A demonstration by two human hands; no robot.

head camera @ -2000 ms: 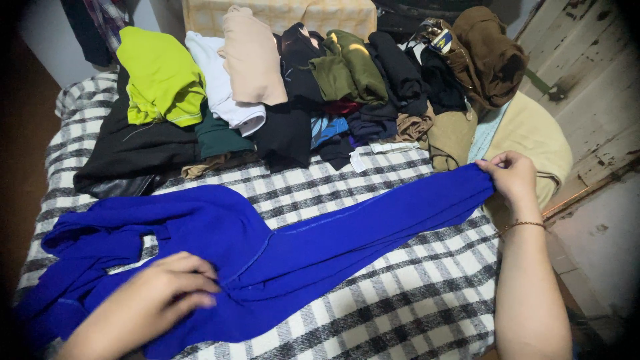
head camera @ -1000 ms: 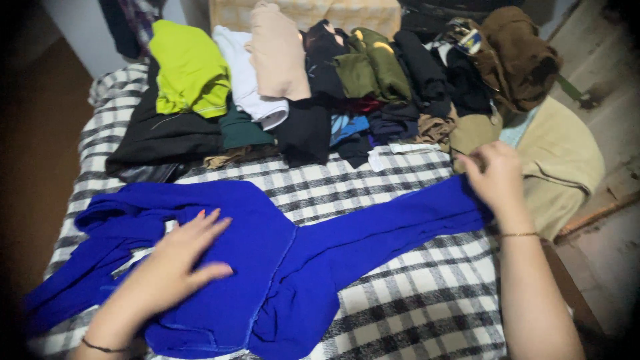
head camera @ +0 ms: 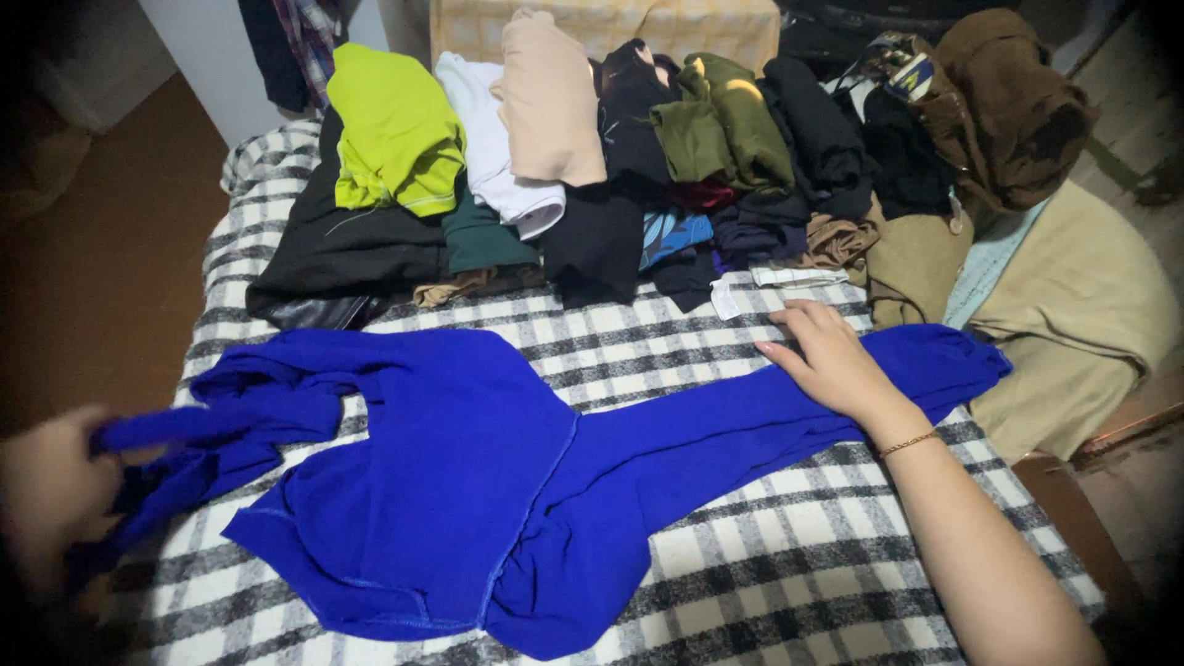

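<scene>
A blue long-sleeved garment (head camera: 444,444) lies spread on a black-and-white checked blanket (head camera: 786,573), with visible seams. One sleeve stretches right, towards a beige cloth. My right hand (head camera: 832,365) rests on that sleeve, fingers apart, its fingertips over the blanket above the sleeve's edge. At the far left edge, my left hand (head camera: 55,490) is blurred and closed on the other sleeve (head camera: 176,430), which is bunched and partly lifted. The ends of my left fingers are hard to make out.
Across the back lie folded and rolled clothes: a lime-green one (head camera: 393,129), a white one (head camera: 495,139), a beige one (head camera: 550,102), olive ones (head camera: 740,120) and a brown one (head camera: 1008,102). A khaki cloth (head camera: 1091,296) hangs at the right edge. Brown floor (head camera: 102,268) shows at left.
My left hand has moved left, off the garment's body, and taken hold of the left sleeve. My right hand has let go of the right sleeve's end and lies flatter, further in along the sleeve.
</scene>
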